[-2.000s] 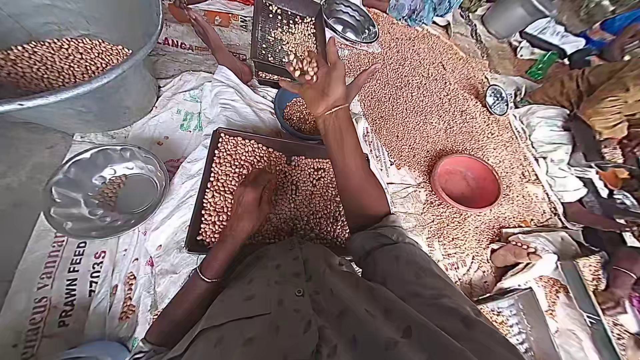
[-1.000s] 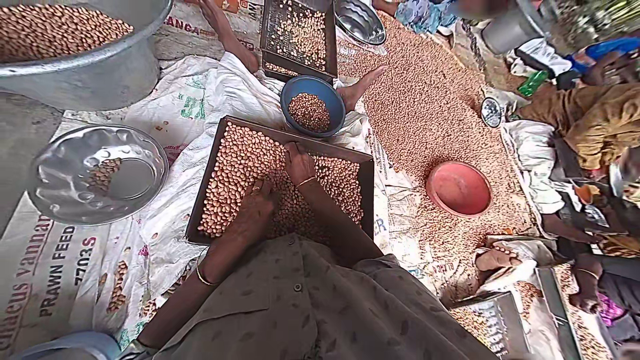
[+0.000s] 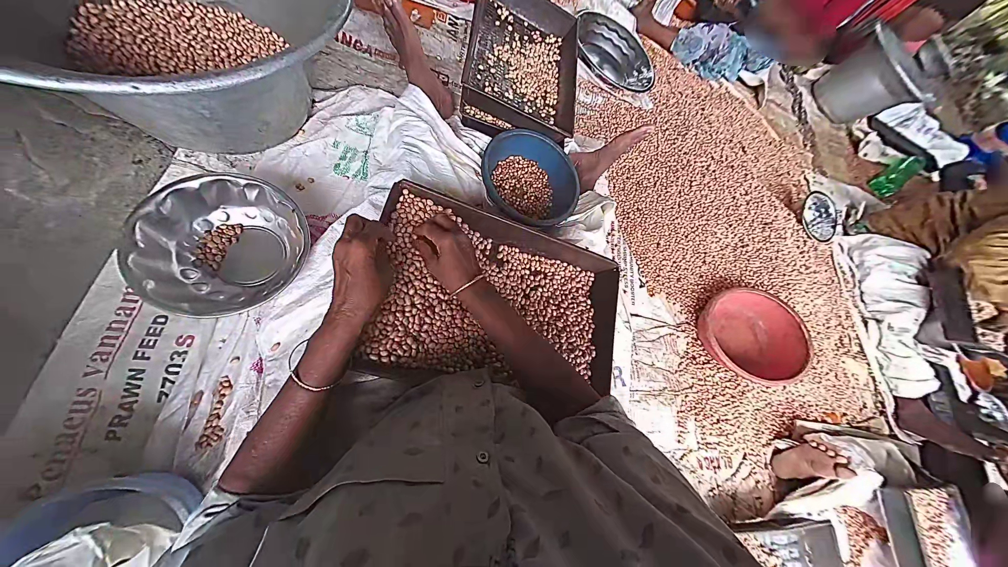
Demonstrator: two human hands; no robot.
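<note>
A dark rectangular tray [image 3: 603,331] full of brown nuts or seeds [image 3: 543,307] lies in front of my body. My left hand [image 3: 362,264] is at the tray's left edge, fingers bent; whether it holds a nut is hidden. My right hand [image 3: 449,250] rests over the nuts near the tray's upper left, fingers curled down; its fingertips are partly hidden. A blue bowl [image 3: 568,169] with some nuts stands against the tray's far edge. To the left lies a fluted metal bowl [image 3: 272,213] with a small heap of nuts in it.
A large metal tub [image 3: 236,118] with nuts stands upper left. Another tray [image 3: 568,79] holds paler pieces beyond the blue bowl. On the right, nuts are spread widely around a red bowl [image 3: 754,335]. Other people's feet and legs show at the top and right. Printed sacks [image 3: 142,378] cover the ground.
My right hand, raised with nuts on it two seconds ago, is down over the tray. My left hand has moved from the middle of the nuts to the tray's left edge.
</note>
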